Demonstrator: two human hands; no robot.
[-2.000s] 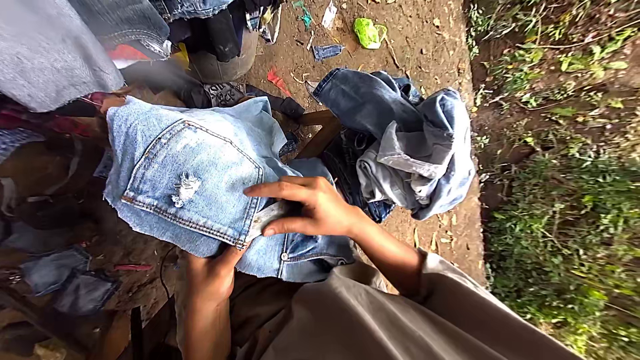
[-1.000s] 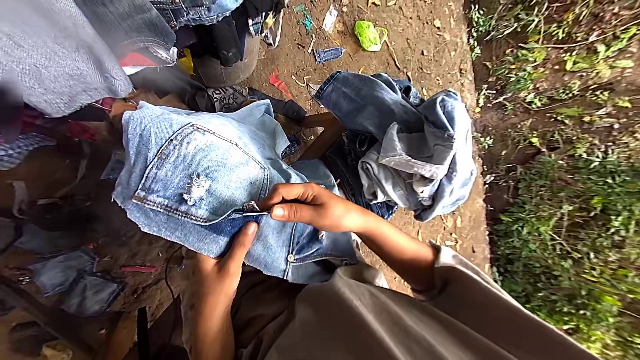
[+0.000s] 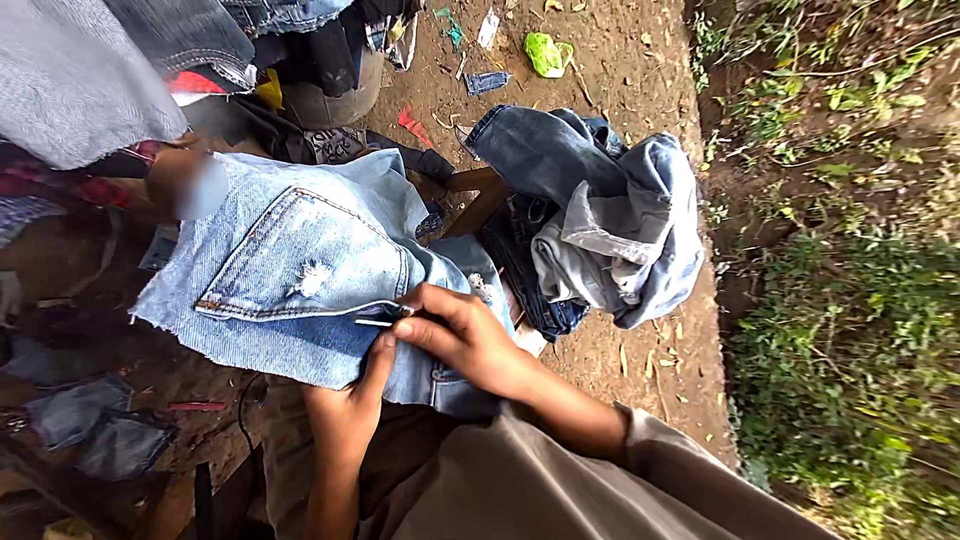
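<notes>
A piece of light-blue denim [image 3: 247,337] with a frayed edge lies across my hands and lap. On it is a stitched jeans pocket [image 3: 337,247] with a small frayed hole. One edge of the pocket stands off the cloth near its right corner. My left hand [image 3: 349,405] grips the denim's lower edge, thumb on top, fingers hidden beneath. My right hand [image 3: 465,337] pinches the pocket's corner between thumb and forefinger. A thin, pale, shiny strip [image 3: 373,323] shows beside those fingertips, under the lifted edge; whether it is a blade cannot be told.
A pile of jeans [image 3: 637,225] rests on a wooden support [image 3: 476,199] at the right. More denim [image 3: 67,82] hangs at upper left. Denim scraps [image 3: 124,442] lie at lower left. A green plastic bag [image 3: 547,55] is on the dirt ground, with plants [image 3: 847,360] beyond.
My right hand has gone from spread fingers over the pocket's corner to a pinch on it. The pocket's edge, flat two seconds ago, now stands away from the cloth.
</notes>
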